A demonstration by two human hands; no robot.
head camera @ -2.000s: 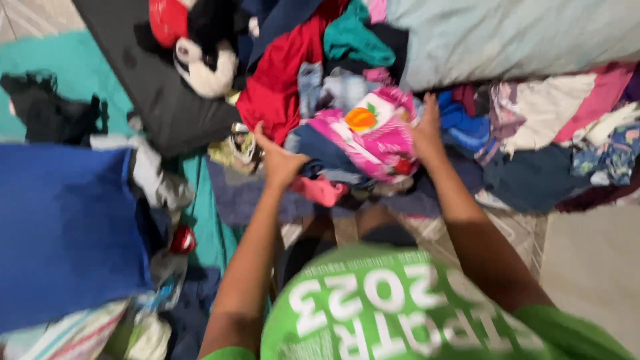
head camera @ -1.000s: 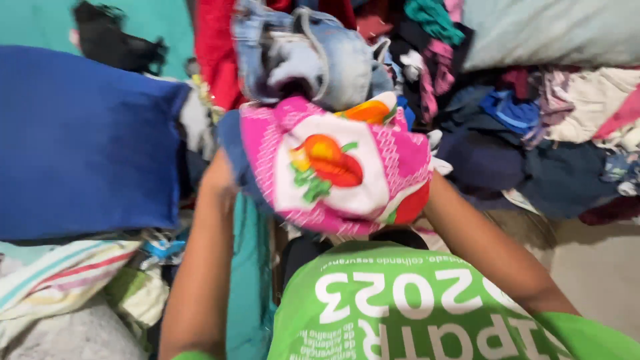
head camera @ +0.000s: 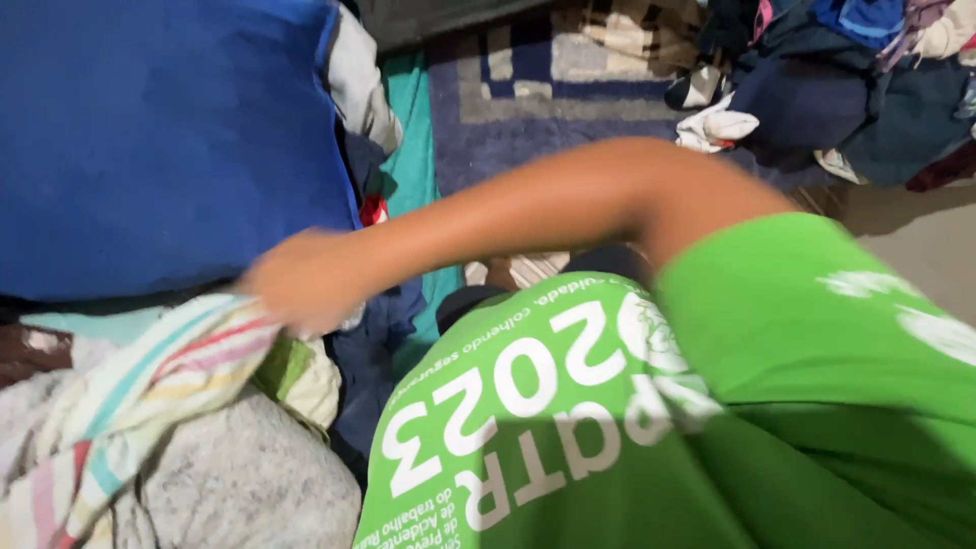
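Note:
My right hand (head camera: 305, 282), blurred by motion, reaches across to the left and grips one end of a striped cloth (head camera: 183, 366). The cloth is white with teal, red, pink and yellow stripes and trails down to the lower left over a grey speckled fabric (head camera: 244, 465). Just beyond my hand lies a large blue fabric item (head camera: 160, 145). A pale green and white cloth (head camera: 305, 381) is just below my hand. My left hand is out of view.
A patterned blue and grey rug (head camera: 503, 137) lies ahead beside a teal cloth (head camera: 412, 152). Dark garments (head camera: 801, 99) are heaped at the upper right, with a white sock-like item (head camera: 717, 126) at their edge. A dark padded surface (head camera: 442, 19) is at the top.
Both hands were at the pink printed cloth and the bundle of clothes earlier; that bundle is now out of view. My right hand has moved left to the striped cloth, and my left hand has left view.

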